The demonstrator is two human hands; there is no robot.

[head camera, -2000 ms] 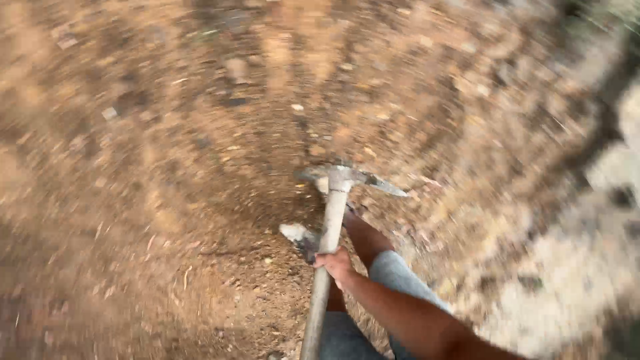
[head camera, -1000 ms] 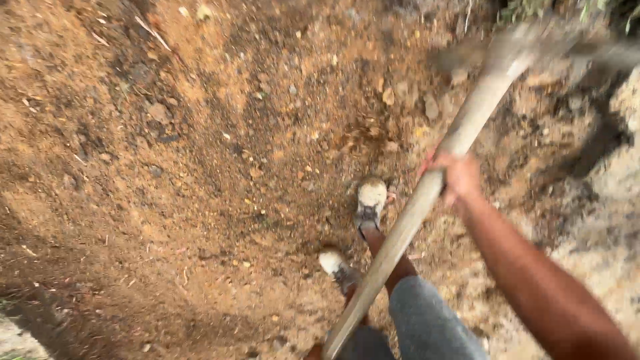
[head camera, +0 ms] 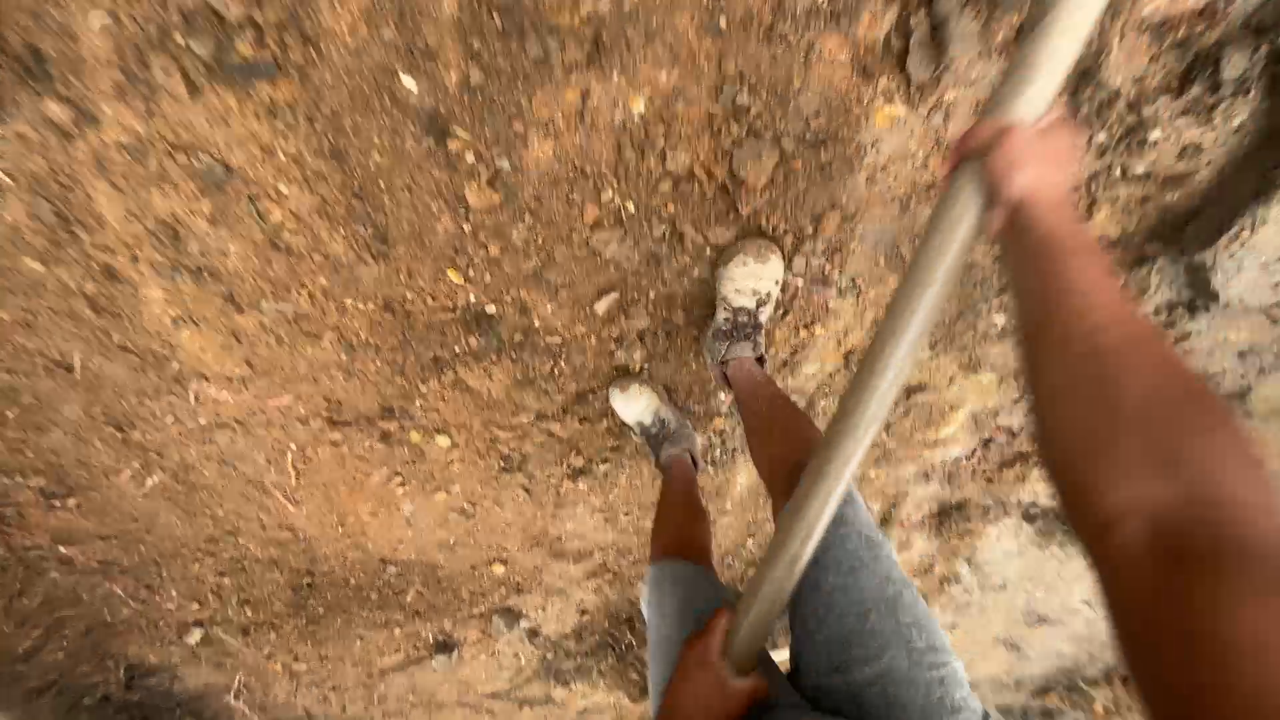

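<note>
A long pale wooden handle [head camera: 880,380] runs slantwise from the lower middle to the top right of the head view; its tool head is out of frame. My right hand [head camera: 1030,165] grips the handle high up, slightly blurred, with the forearm reaching in from the lower right. Around the lower end of the handle, near my shorts, my left hand [head camera: 710,675] is closed and partly cut off by the bottom edge.
Loose brown soil [head camera: 350,300] with small stones and yellow leaves surrounds my feet in muddy shoes [head camera: 748,280]. Pale rock [head camera: 1040,590] lies at the lower right, and a dark hollow [head camera: 1215,190] at the right.
Two seconds ago the pickaxe head showed near my feet; one second ago it was at the top right, and now it is out of view. My right hand has moved up and to the right.
</note>
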